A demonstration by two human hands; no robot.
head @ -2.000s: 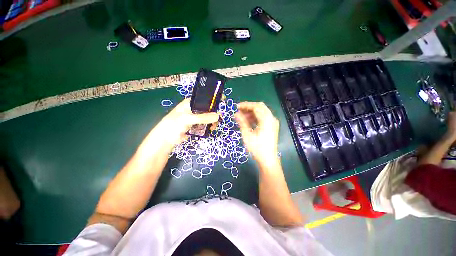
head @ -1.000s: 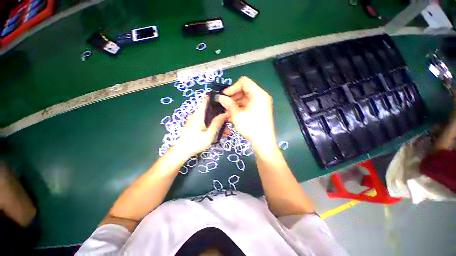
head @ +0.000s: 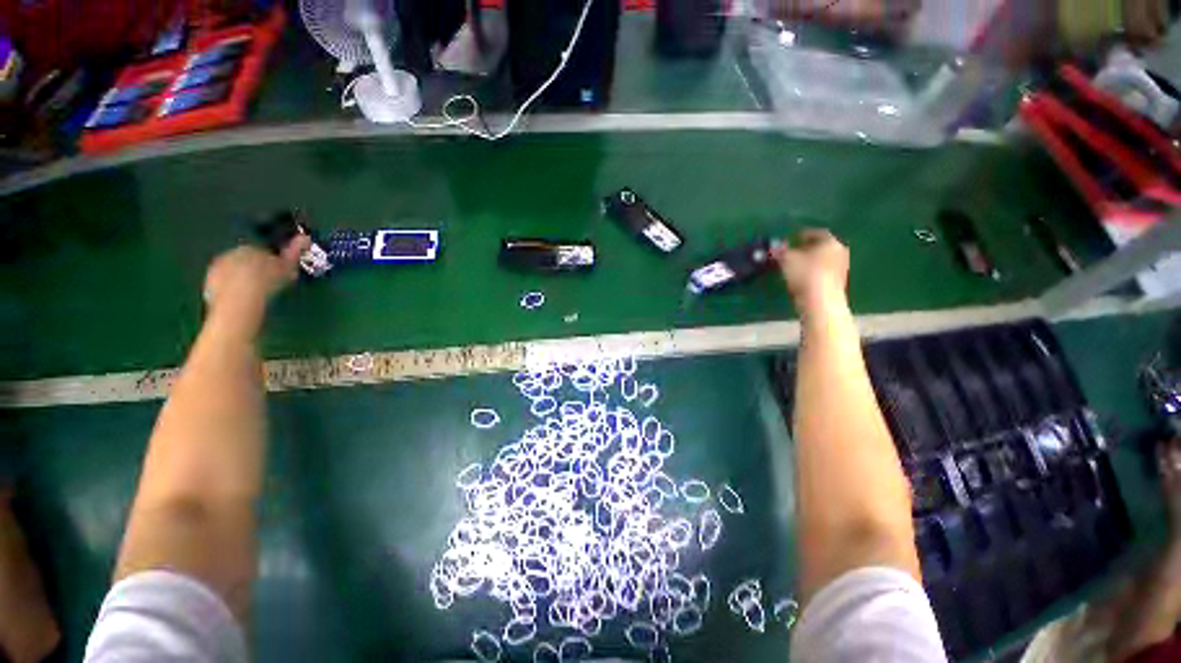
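My left hand point(head: 253, 275) is out over the far green belt, its fingers on a black phone body point(head: 311, 255) with a pale label, beside a keypad phone with a screen point(head: 405, 245). My right hand point(head: 816, 266) holds the end of another black phone body point(head: 728, 269) on the belt at the right. Two more black phone bodies lie between the hands, one at the centre point(head: 549, 254) and one tilted behind it point(head: 644, 222). A large loose pile of white rings point(head: 557, 518) lies on the green bench between my forearms.
A pale marked strip point(head: 440, 364) divides bench and belt. A black blister tray point(head: 997, 479) lies right, partly behind my right forearm. A red tray point(head: 181, 97) and white fan point(head: 383, 93) stand at the back. More phones lie far right. Parts of neighbouring people show at both lower edges.
My hands have parted from the middle and reached out to the belt, left and right. The phone body they held over the pile is gone from there. The view has tipped up.
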